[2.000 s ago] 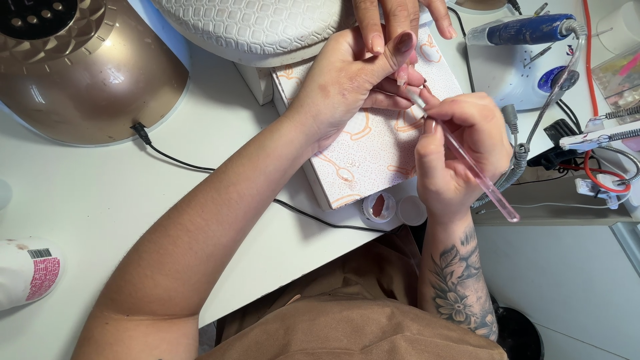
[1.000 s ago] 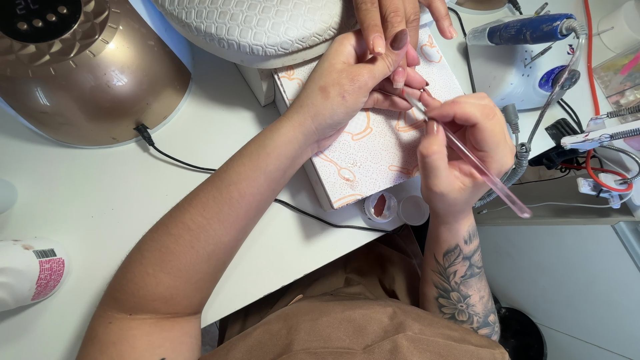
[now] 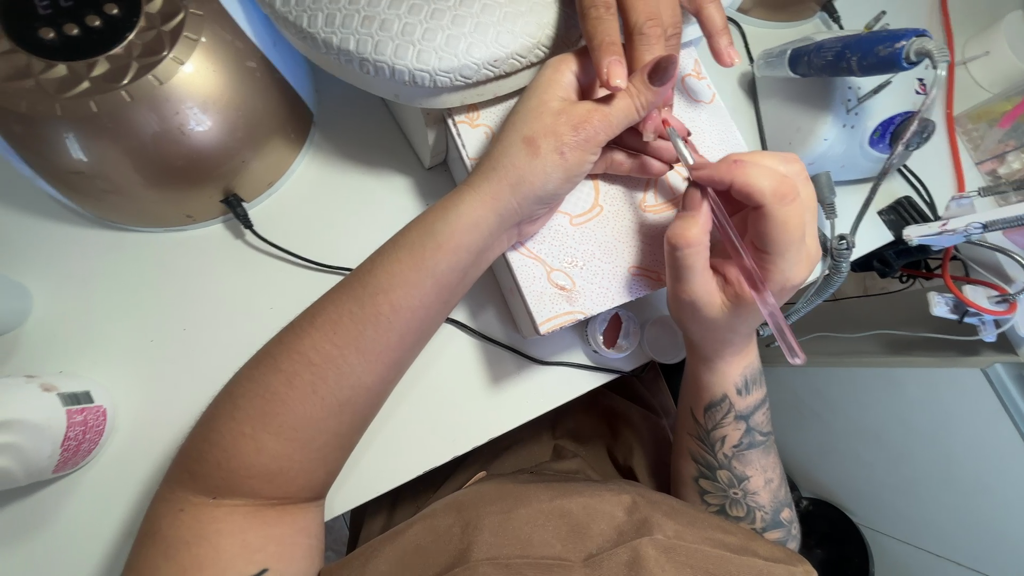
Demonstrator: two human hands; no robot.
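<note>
My left hand [image 3: 576, 128] is closed on a finger of another person's hand [image 3: 640, 32], which reaches in from the top edge. In my right hand [image 3: 744, 232] is a nail brush with a clear pink handle [image 3: 748, 272], its metal ferrule pointing up and left. The brush tip is at or very near the held finger's nail; whether it touches cannot be told. Both my hands are over a white box with orange drawings [image 3: 592, 256]. By the box's lower edge are an open small jar with reddish-brown content [image 3: 613, 333] and a round lid [image 3: 664, 339].
A gold nail lamp [image 3: 216, 120] stands at the upper left, its black cable [image 3: 296, 260] crossing the white table. Beyond the box is a white textured hand rest [image 3: 432, 40]. At the upper right sits a nail drill unit [image 3: 832, 120] with a blue handpiece [image 3: 856, 54]. A white bottle [image 3: 48, 432] lies far left.
The brush and my right hand have shifted slightly, and the brush handle stands steeper than before. My left hand keeps its hold on the other person's finger.
</note>
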